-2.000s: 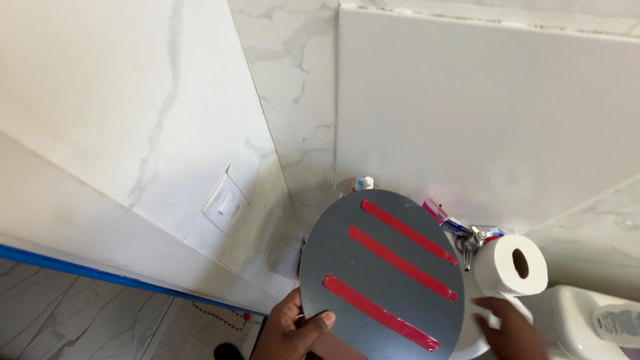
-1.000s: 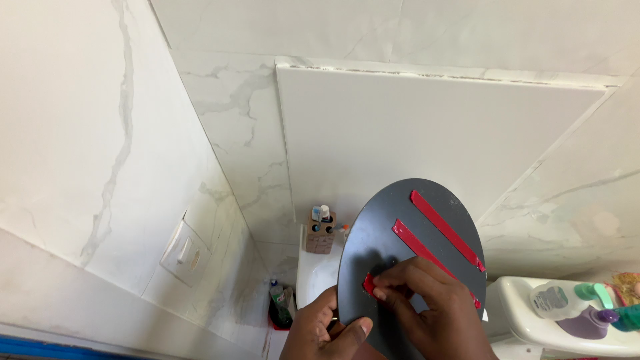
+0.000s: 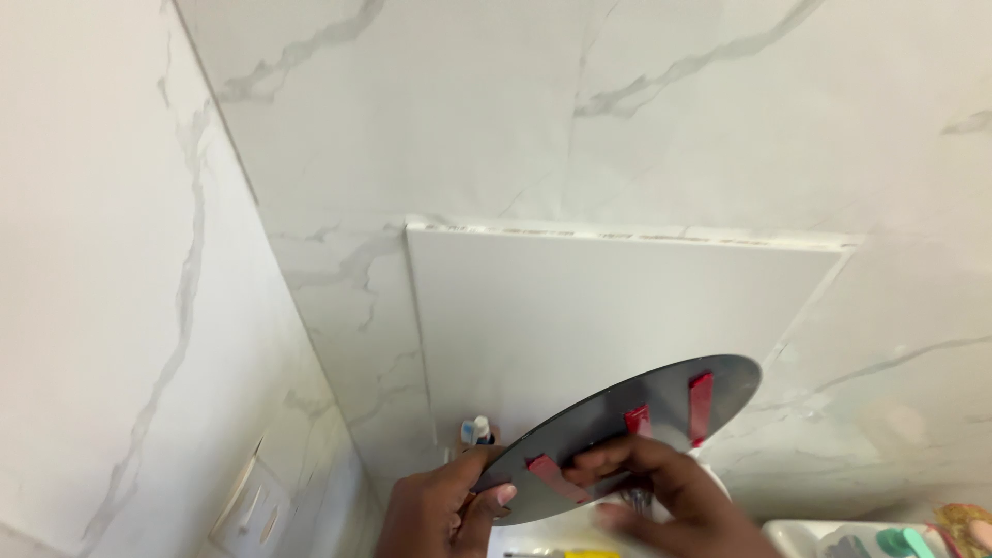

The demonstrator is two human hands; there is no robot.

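Observation:
My left hand [image 3: 457, 496] grips the left edge of a thin round dark-grey disc [image 3: 604, 411], its thumb on the taped face. The disc is tilted, so it looks like a narrow oval. Three red tape strips lie on that face: one near the left [image 3: 558, 479], one in the middle [image 3: 638, 420] partly behind my fingers, and one toward the right end [image 3: 700, 408]. My right hand [image 3: 659, 484] is in front of the disc, fingertips beside the left strip, its fingers slightly blurred. Whether it pinches any tape cannot be told.
A white panel [image 3: 604, 310] is set against the marbled wall behind the disc. A wall switch [image 3: 252, 508] is at lower left. A small tube with a white cap [image 3: 481, 428] stands behind my left hand. A yellow object [image 3: 590, 554] lies below. Bottles, one with a teal top [image 3: 903, 542], are at lower right.
The disc has gone from facing the view to steeply tilted. My right hand, apart from the disc two seconds ago, moved onto its taped face. The view has swung up the wall.

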